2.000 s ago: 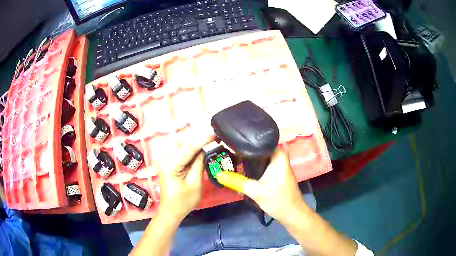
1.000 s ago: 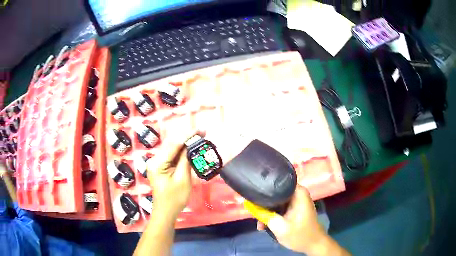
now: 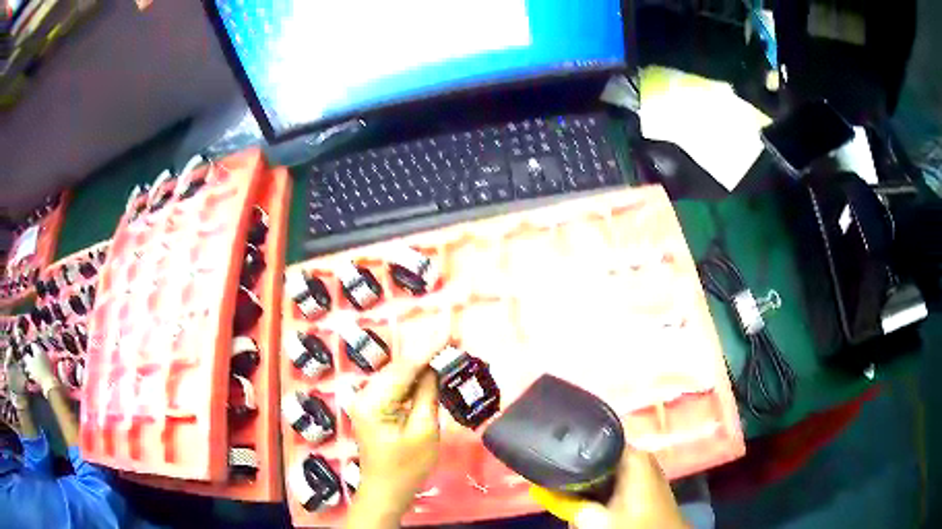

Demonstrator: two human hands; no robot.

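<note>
My left hand (image 3: 398, 439) holds a smartwatch (image 3: 468, 391) by its strap above the pink tray (image 3: 547, 289). The watch's lit face shows a white code. My right hand (image 3: 630, 501), partly cut off by the bottom edge, grips the black barcode scanner (image 3: 558, 434) with its yellow trigger. The scanner head is just right of the watch; a small gap shows between them. Several watches (image 3: 364, 346) sit in pockets at the tray's left side. My left hand hides part of that side.
Stacked trays (image 3: 170, 331) stand at left. A co-worker's gloved hands (image 3: 36, 367) are at far left. Behind the tray are a keyboard (image 3: 465, 170), a monitor (image 3: 413, 41) and a mouse (image 3: 666, 160). A coiled cable (image 3: 759, 356), a dark phone (image 3: 808, 136) and a black box (image 3: 852, 258) are at right.
The view has tilted up, showing more monitor and the co-worker's hands. The scanner has moved off the watch to its right. The watch screen changed from green-and-white to a white code. The phone screen went dark.
</note>
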